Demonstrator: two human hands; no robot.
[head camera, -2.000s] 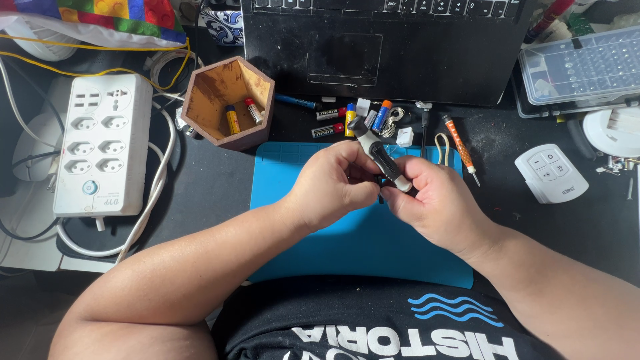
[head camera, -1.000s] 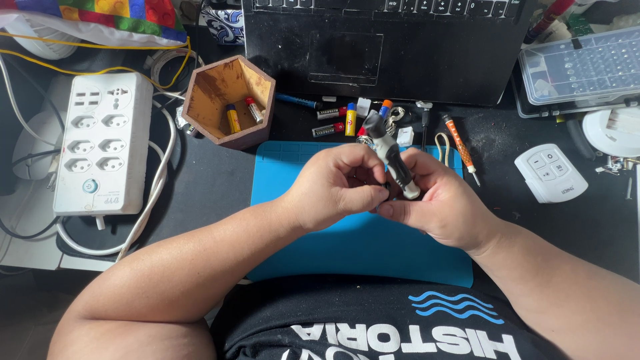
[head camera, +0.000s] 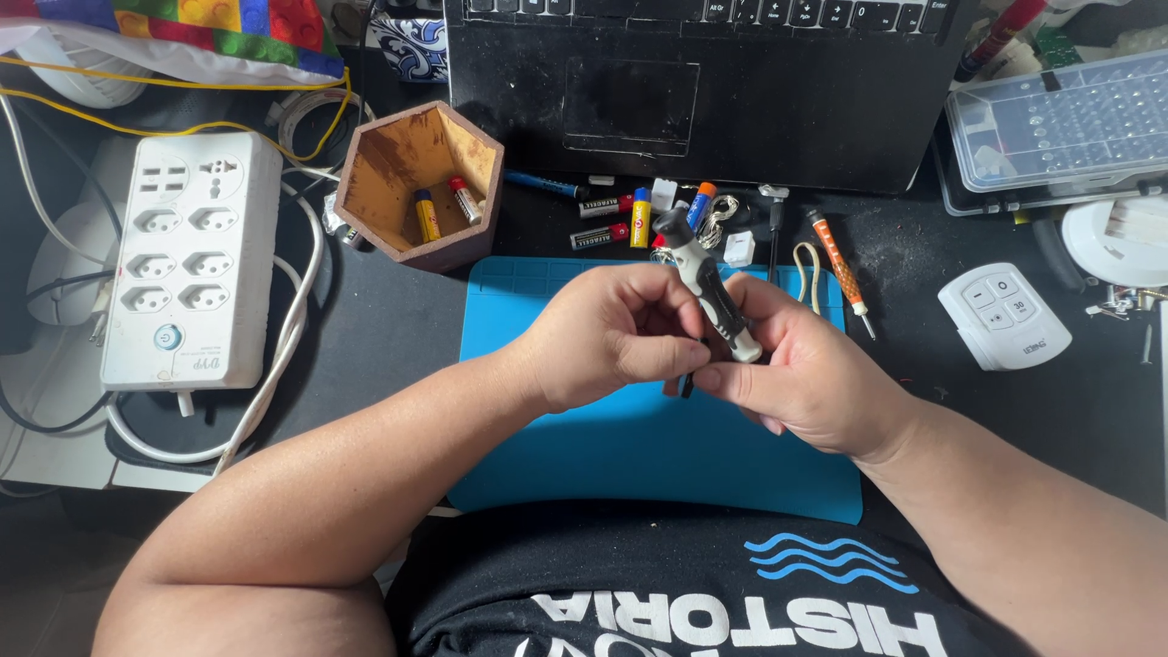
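Above the blue silicone mat (head camera: 657, 456), my left hand (head camera: 620, 338) and my right hand (head camera: 803, 365) meet. A grey-and-black handled tool (head camera: 712, 287), probably a screwdriver handle, slants between them with its black end pointing away from me. My right hand has its fingers around the tool's lower part. The left thumb and fingertips pinch a small black piece (head camera: 687, 383) beside the tool's lower end, close to the right thumb. Fingers hide most of that piece. Several batteries (head camera: 641, 217) lie past the mat, next to white parts and a coiled wire (head camera: 718, 219).
A hexagonal wooden box (head camera: 493, 210) holding batteries stands behind left. A white power strip (head camera: 246, 265) with cables lies at left. Behind is a laptop (head camera: 776, 109). An orange screwdriver (head camera: 835, 260), a white remote (head camera: 1004, 315) and a clear-lidded organizer (head camera: 1077, 128) are at right.
The grey-and-black tool has changed its tilt between my hands. Both hands have stayed close together over the mat.
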